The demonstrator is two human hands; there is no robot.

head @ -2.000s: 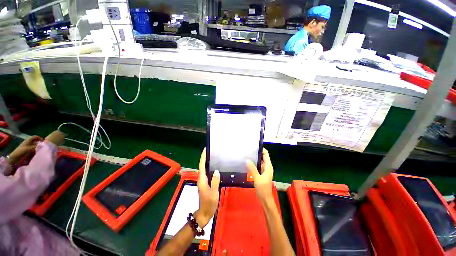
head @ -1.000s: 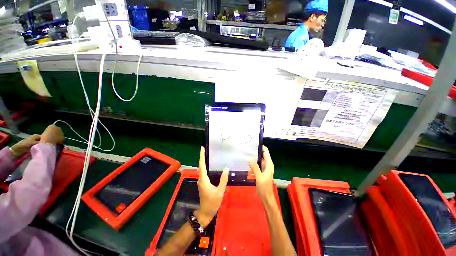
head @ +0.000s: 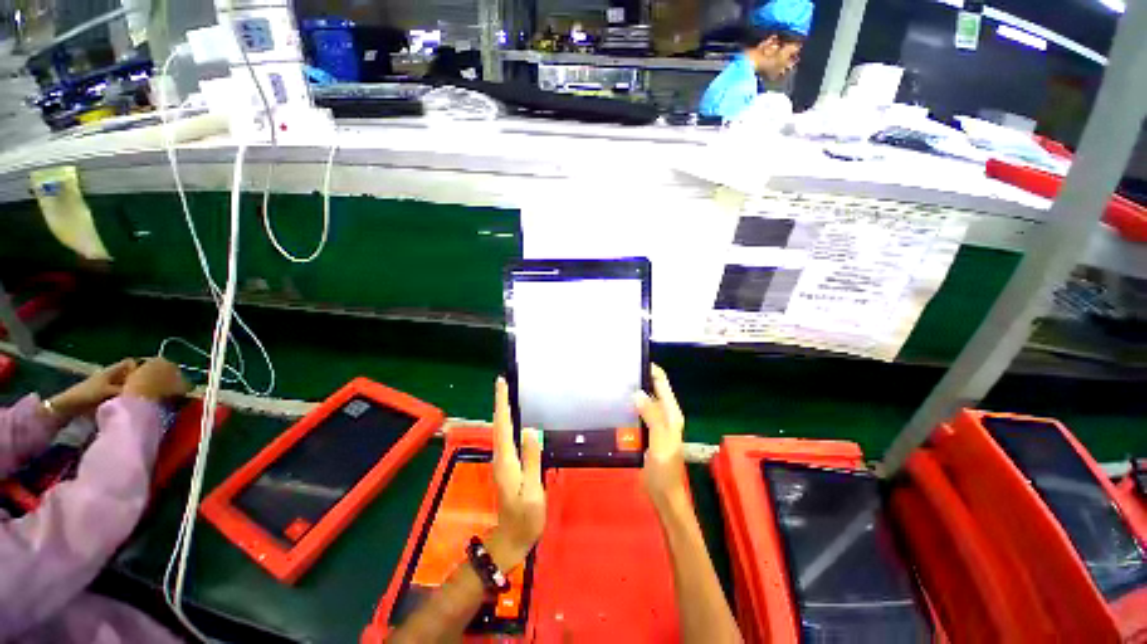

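Observation:
A black tablet [head: 579, 352] is held upright in both hands above the red double tray [head: 604, 554]. Its screen is bright white, with a dark bar below and a small orange square at the lower right corner. My left hand [head: 518, 491] grips its lower left edge, thumb at the bottom bar. My right hand [head: 664, 440] grips its lower right edge, thumb near the orange square. A second tablet [head: 455, 535] lies in the tray's left recess, its screen orange, partly hidden by my left forearm. The right recess is plain red.
A red tray with a dark tablet [head: 323, 468] lies at left. Stacked red trays with tablets [head: 845, 554] stand at right by a slanted metal post [head: 1006, 296]. White cables [head: 216, 340] hang at left. A pink-sleeved person [head: 94, 503] works at left; a blue-capped person [head: 755, 69] is opposite.
Marks on the held tablet's screen are gone and it is plain white. The lying tablet's screen went from white to dark to orange. The view has shifted slightly. Both hands keep their hold.

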